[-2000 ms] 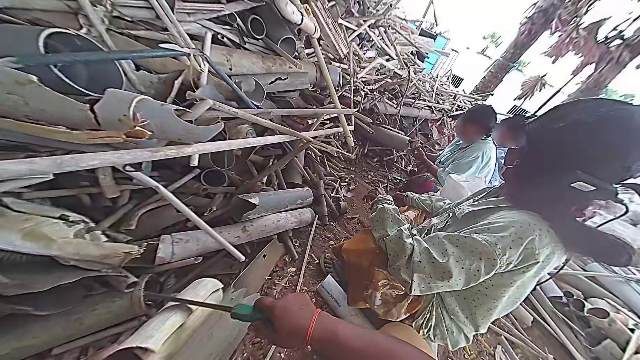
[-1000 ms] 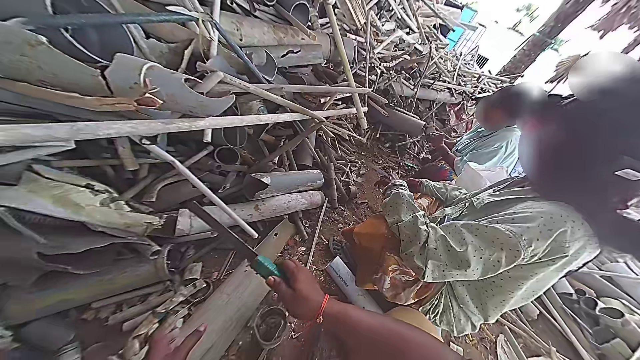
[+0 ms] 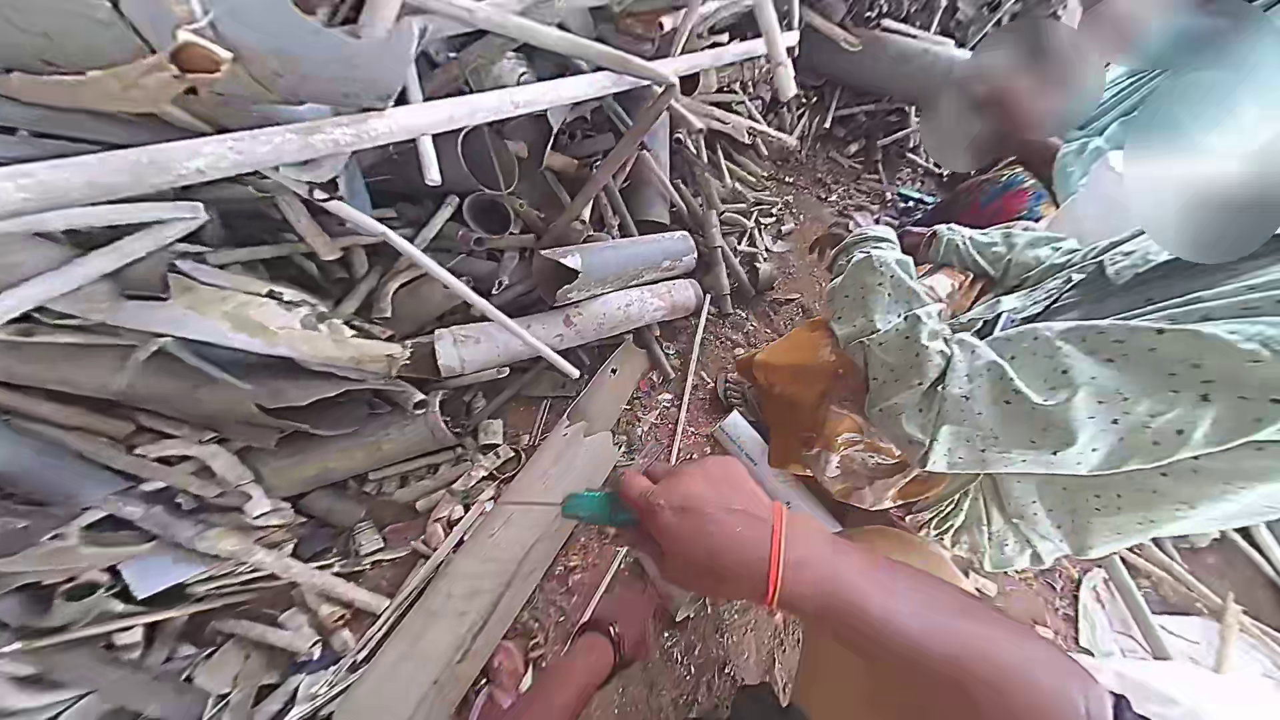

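My right hand (image 3: 700, 530), with an orange band at the wrist, grips the green handle (image 3: 598, 507) of a long-bladed tool. The thin blade (image 3: 535, 503) shows edge-on across a long, split grey plastic pipe piece (image 3: 500, 580) with a jagged far end. Below my right hand is my left hand (image 3: 630, 605), a dark bracelet at its wrist, low near the right edge of the pipe piece. It is blurred and partly hidden, so what its fingers do cannot be told. A grey pipe with printed writing (image 3: 775, 470) lies just beyond my right hand.
Scrap pipes (image 3: 570, 325) and broken plastic pieces are heaped at the left and ahead, with a long pale pole (image 3: 400, 125) across them. A person in pale green dotted cloth (image 3: 1080, 390) sits close at the right. Another person (image 3: 1120, 130) is farther back.
The blade, raised at an angle a second ago, now lies across the split pipe piece. My left hand has come from the lower left edge to beneath my right hand. The view has tilted down.
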